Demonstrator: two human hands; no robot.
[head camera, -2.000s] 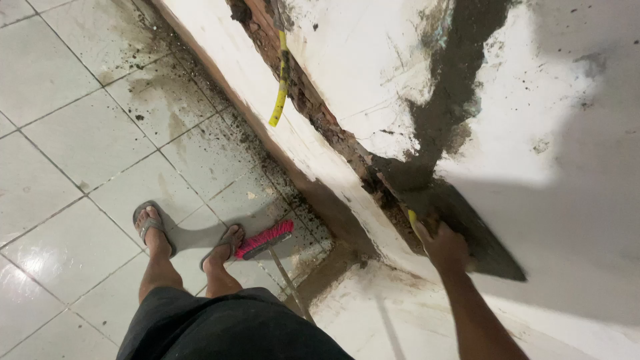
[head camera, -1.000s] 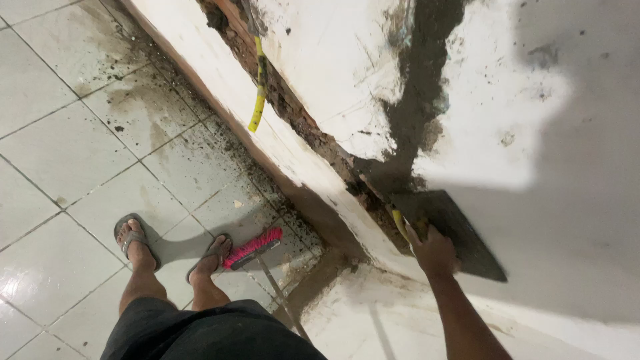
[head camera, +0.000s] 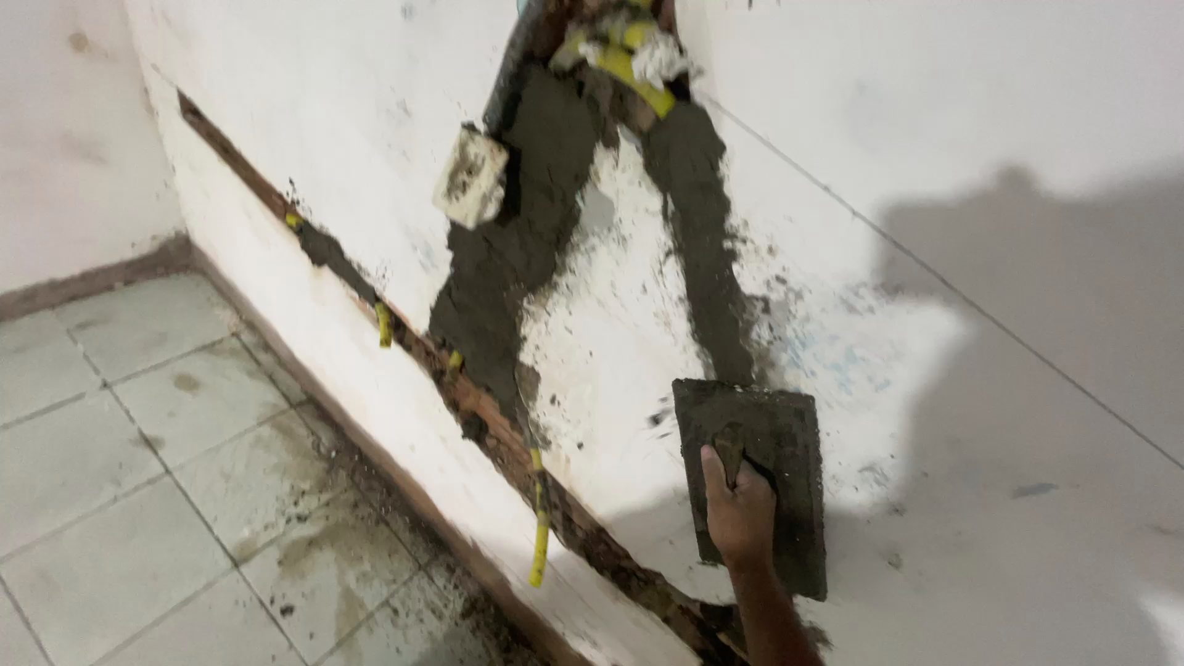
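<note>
My right hand (head camera: 740, 513) is closed round the handle of a rectangular plastering float (head camera: 791, 462), whose plate lies against the white wall. The float covers the lower end of a strip of wet grey mortar (head camera: 698, 231). Left of that strip, a wider band of mortar (head camera: 509, 259) runs down from a grey pipe (head camera: 509, 69) to a long slanting chase (head camera: 481, 407) cut into the wall. Yellow corrugated conduit (head camera: 539, 536) sticks out of the chase. A mortar-smeared electrical box (head camera: 472, 176) sits beside the wider band. My left hand is out of view.
More yellow conduit (head camera: 629, 69) and whitish stuffing show in the opening at the top. A thin dark line (head camera: 888, 236) slants across the wall on the right. The tiled floor (head camera: 111, 472) at the lower left carries crumbs and dirt along the wall's foot.
The view has swung up the wall, and my feet and the pink brush are out of it. My right hand has moved the float up from near the corner onto the right mortar strip.
</note>
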